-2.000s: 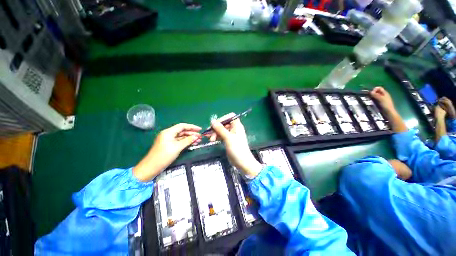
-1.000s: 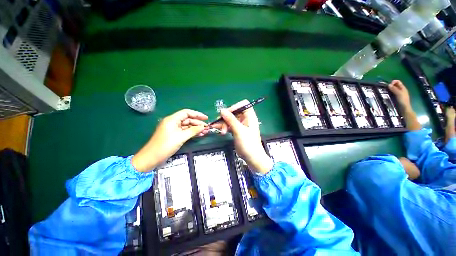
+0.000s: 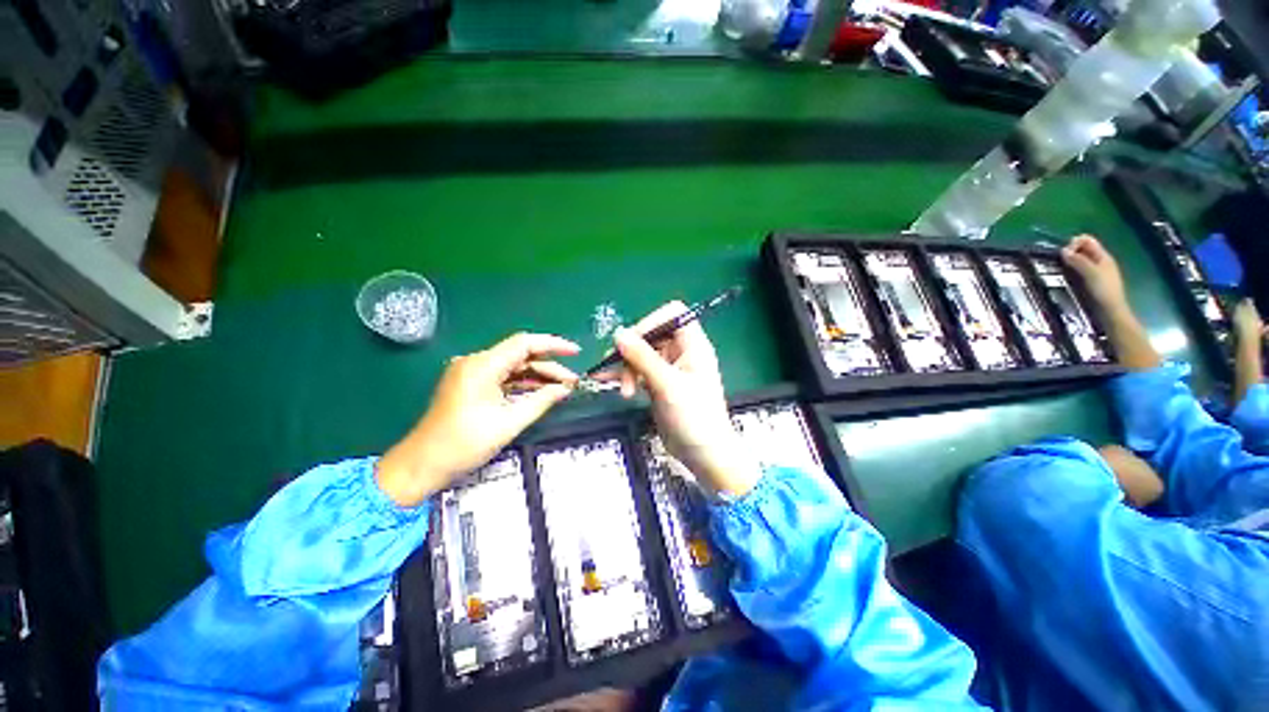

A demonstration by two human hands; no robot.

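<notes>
My right hand [image 3: 678, 390] grips dark tweezers [image 3: 682, 320] like a pen, their tip pointing down-left to my left fingertips. My left hand [image 3: 480, 408] has its thumb and finger pinched at the tip; a tiny whitish part [image 3: 599, 384] shows between the hands, too small to make out. Below the hands a black foam tray [image 3: 546, 452] holds open phone frames [image 3: 596, 536] with orange flex cables [image 3: 590, 579]; my right wrist and sleeve partly cover it. A pile of small whitish parts [image 3: 605, 321] lies on the mat just beyond my hands.
A clear cup [image 3: 398, 308] of whitish bits stands on the green mat [image 3: 459, 195] at left. A grey perforated cabinet [image 3: 91, 223] stands far left. Another phone tray [image 3: 946, 383] is at right, with a neighbour's hand [image 3: 1092, 271] at its far end. A plastic-wrapped post [image 3: 1065, 125] rises behind it.
The view has shifted slightly. My hands stay together above the tray's far edge, with the tweezers still in my right hand; little else has changed.
</notes>
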